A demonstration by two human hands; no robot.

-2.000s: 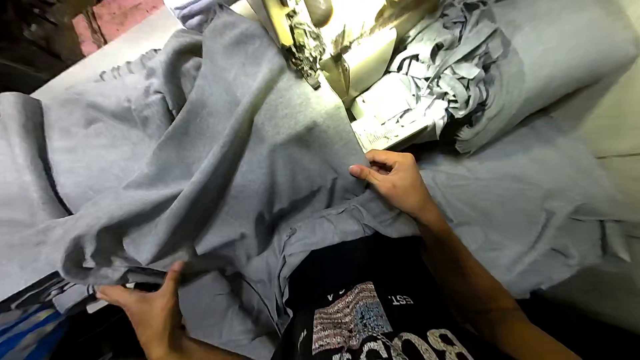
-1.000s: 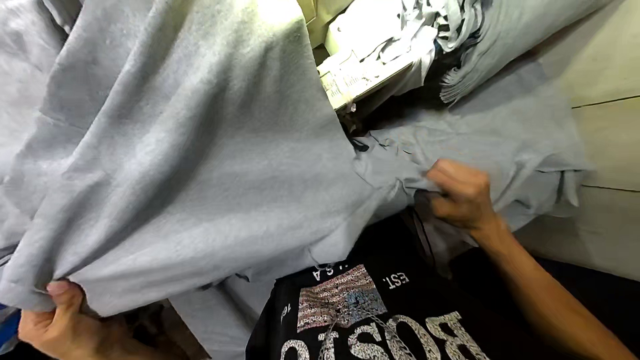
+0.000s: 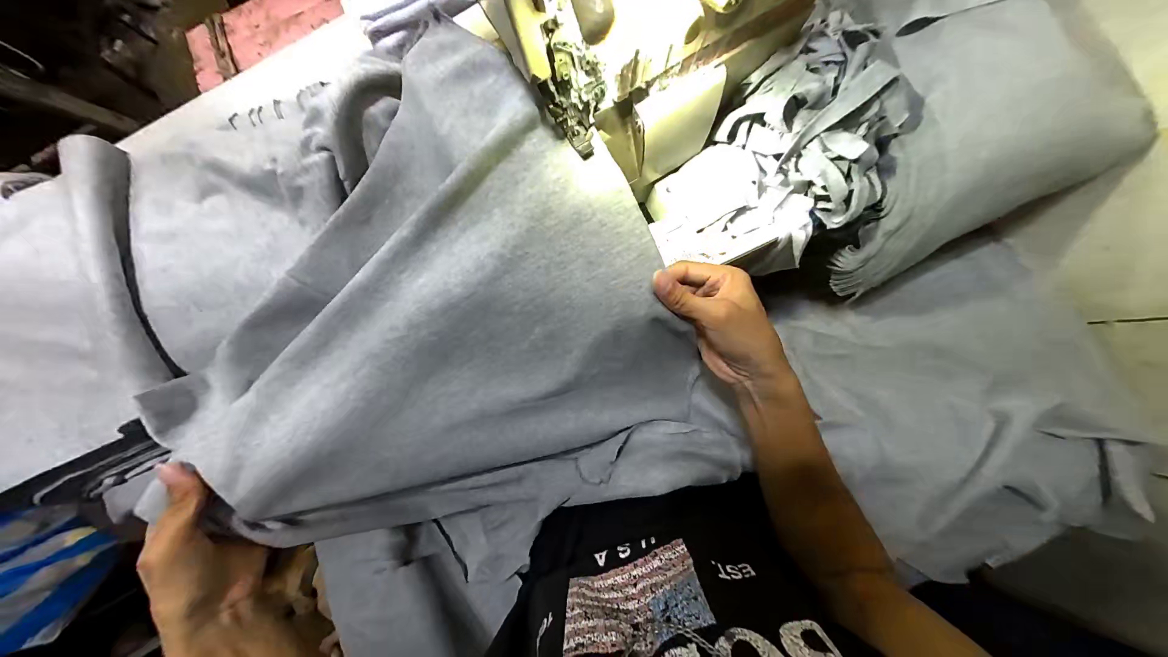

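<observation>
A large piece of grey fabric [image 3: 474,310] spreads across the middle, its upper part running to the presser foot area of a sewing machine [image 3: 577,128]. My right hand [image 3: 725,315] pinches the fabric's right edge between thumb and fingers, a little below the machine. At the lower left, my left hand [image 3: 205,566] grips the lower left corner of the same fabric; some of its fingers are hidden. The cloth between the hands is drawn fairly flat, with long diagonal folds at its left.
Fabric scraps [image 3: 821,155] heap right of the machine, beside a folded grey fabric stack [image 3: 1013,119]. More grey fabric [image 3: 219,228] covers the table at left. A grey sheet [image 3: 931,392] hangs at right. A blue striped bag [image 3: 55,566] lies lower left.
My right hand has moved from near my body up to the fabric edge below the machine. The view has shifted, and the machine's needle area shows again.
</observation>
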